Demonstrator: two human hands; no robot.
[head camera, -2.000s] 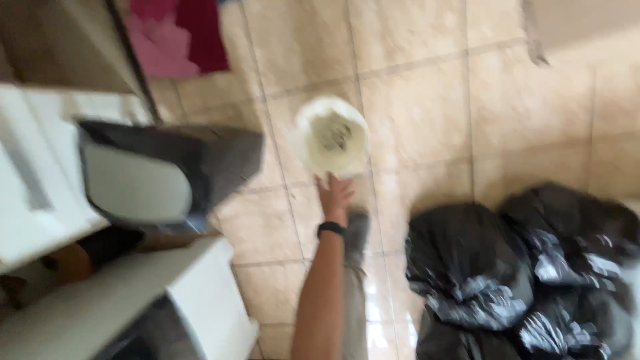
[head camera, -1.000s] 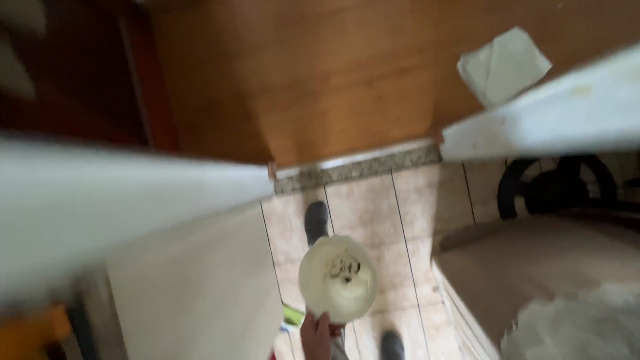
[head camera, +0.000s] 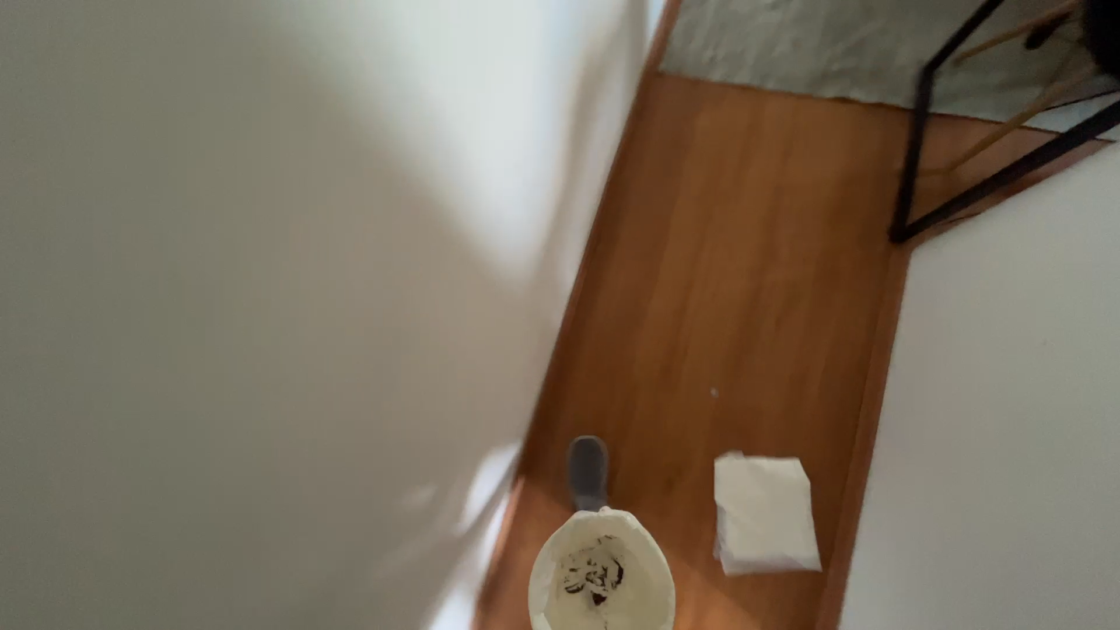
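Observation:
A pale cream, round, open container (head camera: 643, 569) is at the bottom edge of the head view, cut off by the frame. Dark marks or bits show on its inner bottom. Neither of my hands is visible, so what holds the container is hidden. Just beyond its rim the toe of a dark grey shoe (head camera: 588, 468) rests on the wooden floor. To the right of the container a folded white cloth or paper (head camera: 766, 516) lies flat on the floor.
A narrow passage with a brown wooden floor (head camera: 726, 280) runs between a white wall (head camera: 306, 332) on the left and another white wall (head camera: 1006, 376) on the right. At the upper right stand black metal legs (head camera: 914, 157), near a grey rug (head camera: 805, 52).
The view has moved from the tiled room, past the doorway, to the wooden-floored passage. The container has come along. The hand seen at its rim earlier is out of view.

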